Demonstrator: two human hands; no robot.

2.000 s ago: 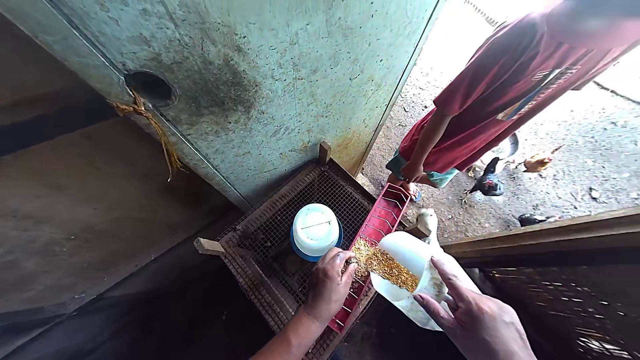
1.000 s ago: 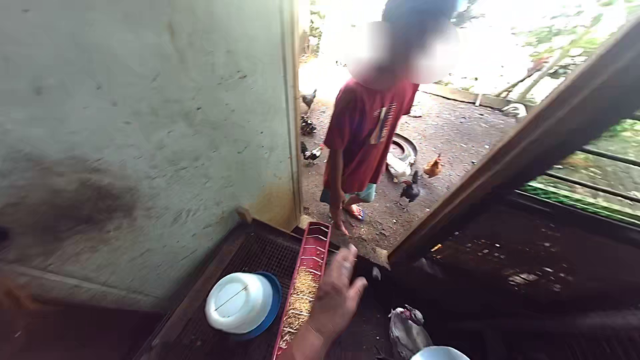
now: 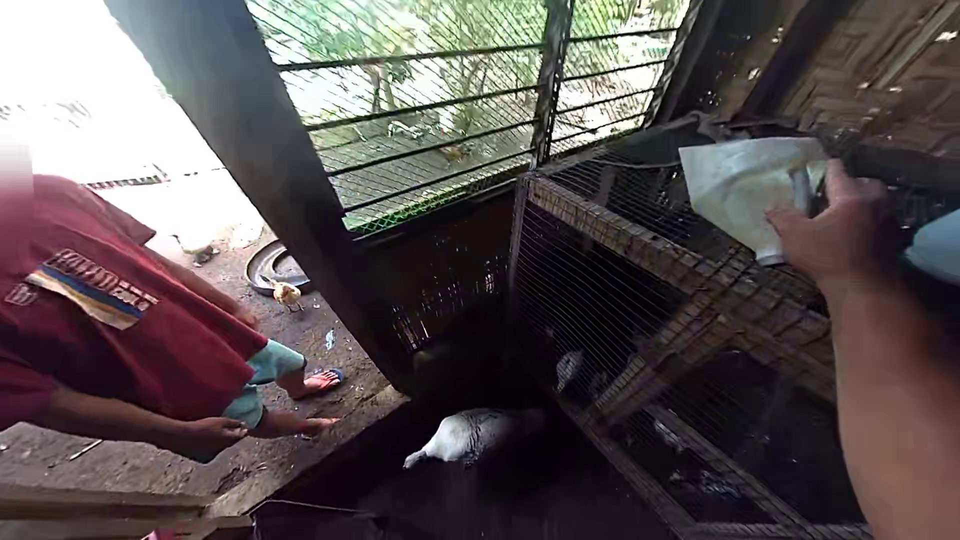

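Observation:
My right hand [image 3: 844, 221] grips the handle of a whitish plastic scoop [image 3: 742, 187], cut from a jug by its look, at the upper right. The scoop is over the top of a wood-framed wire mesh cage [image 3: 615, 225], its wide end toward the upper left; no grain can be made out in it. My left hand is out of view. Part of a pale blue round object [image 3: 937, 247] shows at the right edge, beside my right hand.
A person in a red shirt [image 3: 142, 315] stands in the doorway at left. A white bird [image 3: 472, 435] is on the dark floor below the cage. Outside, a small brown bird [image 3: 285, 294] stands by a round black dish [image 3: 262, 262]. A dark wooden post [image 3: 262, 150] rises beside the barred window.
The view has swung far to the right, from the red trough of grain and the white-and-blue container to the cage. The scoop, seen with grain two seconds ago, is now above the cage.

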